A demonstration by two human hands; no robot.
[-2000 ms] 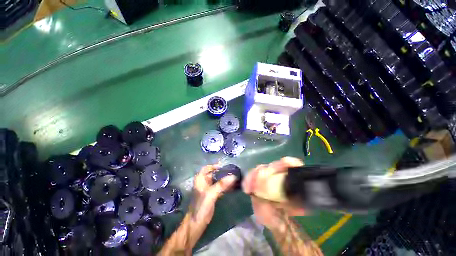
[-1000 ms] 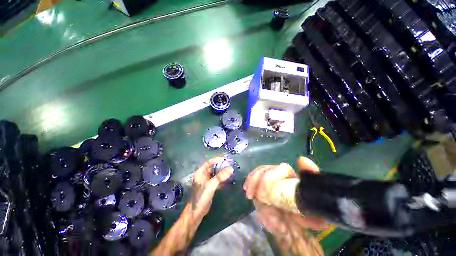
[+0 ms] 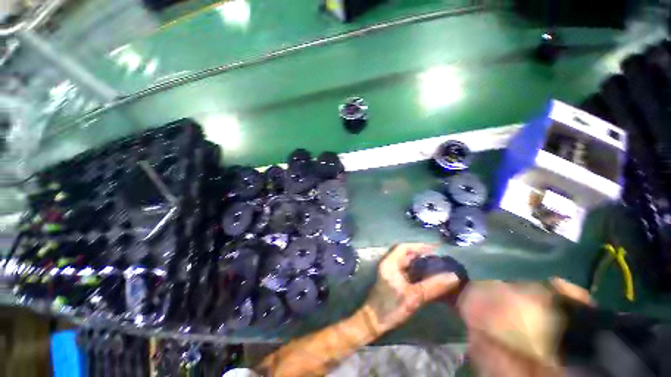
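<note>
My left hand [image 3: 401, 289] holds a dark round housing assembly [image 3: 435, 271] low in the middle right of the view. My right hand [image 3: 519, 324], blurred, is just right of it, closed around the black electric screwdriver [image 3: 614, 342], which is cut off by the right edge. The screwdriver tip is hidden behind the fingers, so I cannot tell whether it touches the part. Three grey end covers [image 3: 431, 208] lie beyond my left hand. Another housing assembly [image 3: 452, 154] stands at the white strip behind them.
A white and blue screw feeder [image 3: 563, 173] stands at right, with yellow-handled pliers [image 3: 614, 271] near it. Black end covers [image 3: 302, 252] are heaped left of my hands, beside stacked black trays [image 3: 110, 221]. More trays [image 3: 651, 147] stand at far right. A housing [image 3: 354, 114] stands beyond the white strip.
The view has swung left, so the bench things sit farther right and the left trays show. The part in my left hand now shows a dark side instead of a shiny face.
</note>
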